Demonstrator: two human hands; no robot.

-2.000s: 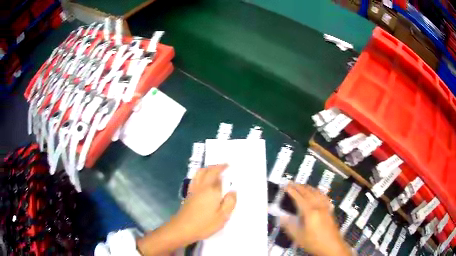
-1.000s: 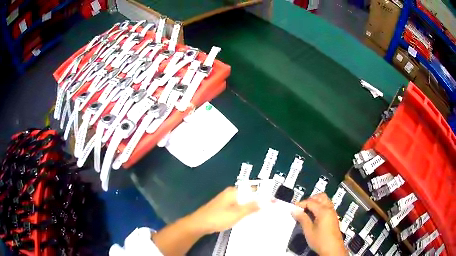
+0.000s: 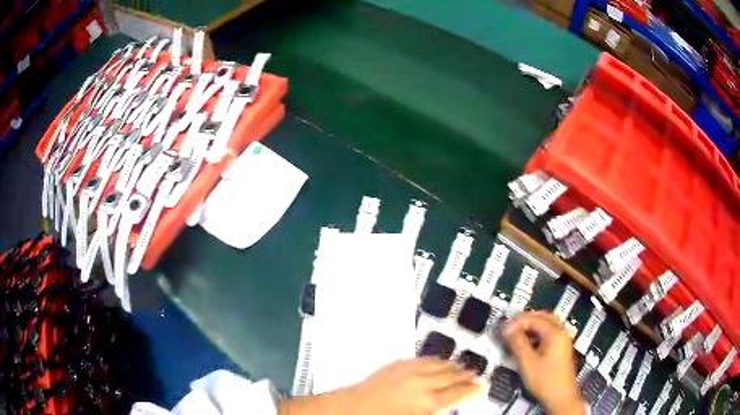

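Square black-faced watches point(image 3: 474, 314) with pale straps lie in close rows on the dark green bench. A long white paper sheet point(image 3: 363, 300) covers several of them at the left of the rows. My left hand point(image 3: 414, 386) lies low over the sheet's right edge and the nearby watches; whether it holds anything is hidden. My right hand point(image 3: 542, 348) is over the rows to the right, thumb and fingers bent close together at a watch; a small blurred greyish thing shows at the fingertips, too unclear to name.
A red tray stack point(image 3: 641, 162) stands at right with straps poking out. A filled red watch tray point(image 3: 260, 113) is at left, with a white rounded sheet point(image 3: 253, 198) beside it. Black-strapped watches point(image 3: 49, 340) lie far lower left. A small white item point(image 3: 539, 76) lies at the back.
Both hands were together at the sheet's top edge. The sheet now lies flatter over the watches at left. My right hand has moved right over the rows, and my left hand has moved lower. The view has shifted.
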